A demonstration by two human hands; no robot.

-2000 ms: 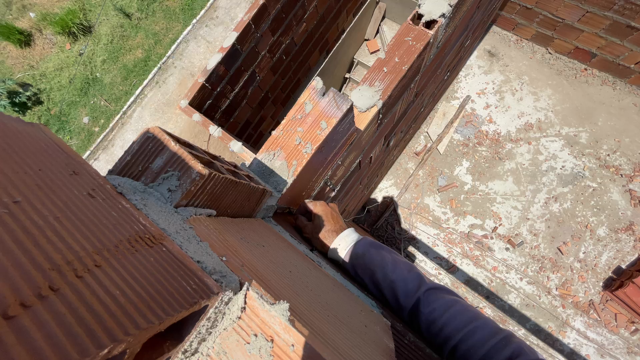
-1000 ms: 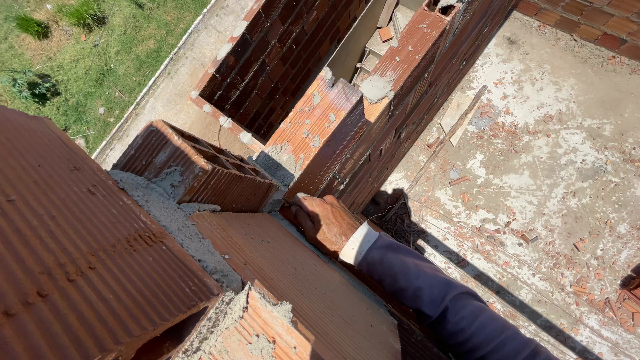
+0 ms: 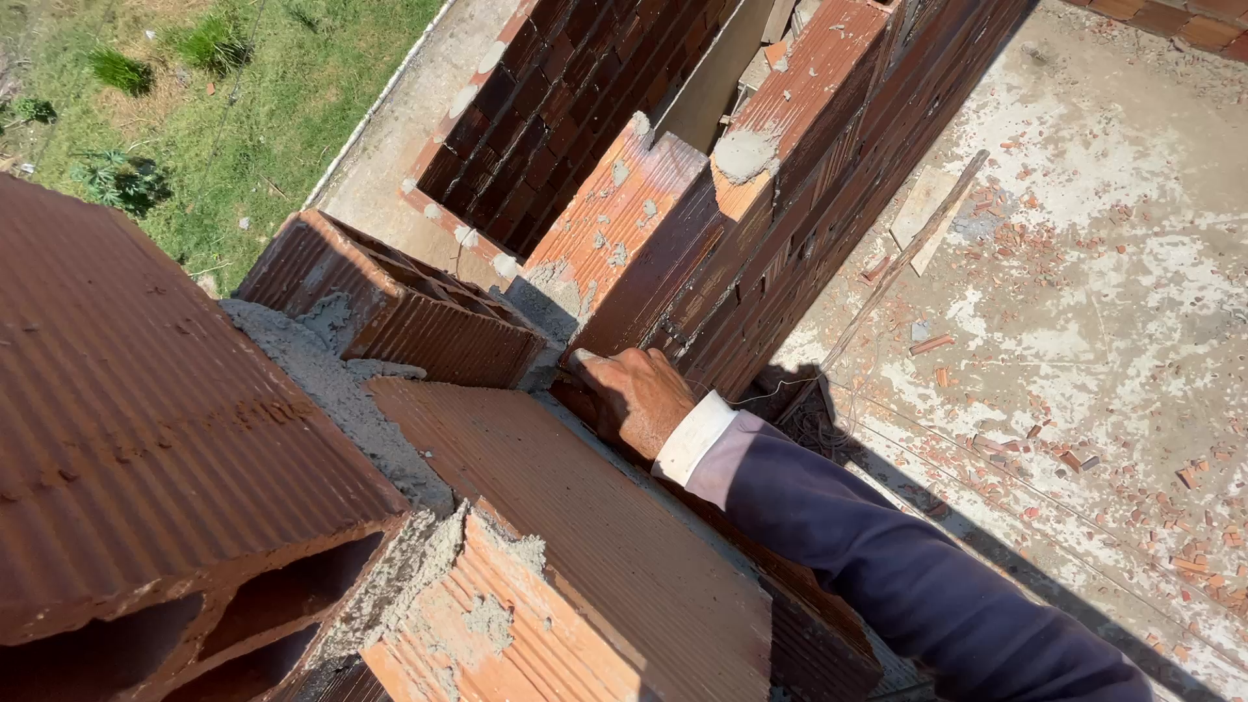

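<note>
My right hand (image 3: 639,398), in a dark sleeve with a white cuff, reaches in from the lower right. Its curled fingers rest at the corner where a hollow clay brick with mortar on top (image 3: 624,219) meets the wall; whether they grip anything is hidden. Left of the hand, a smaller hollow clay brick (image 3: 444,341) sits by grey mortar (image 3: 336,400). Below lies a smooth-faced ribbed clay block (image 3: 585,517). A large ribbed hollow brick (image 3: 166,409) fills the left side, and a mortar-spotted brick (image 3: 487,624) is at the bottom. My left hand is out of view.
A brick wall (image 3: 780,263) runs toward the upper right beside a deep brick-lined shaft (image 3: 565,117). Far below on the right, a concrete floor (image 3: 1102,322) holds brick fragments, a wooden stick (image 3: 902,253) and a small board (image 3: 921,219). Grass (image 3: 283,107) lies at the upper left.
My right hand stays at the brick corner, with its fingers and wrist only slightly shifted. The bricks have not plainly moved.
</note>
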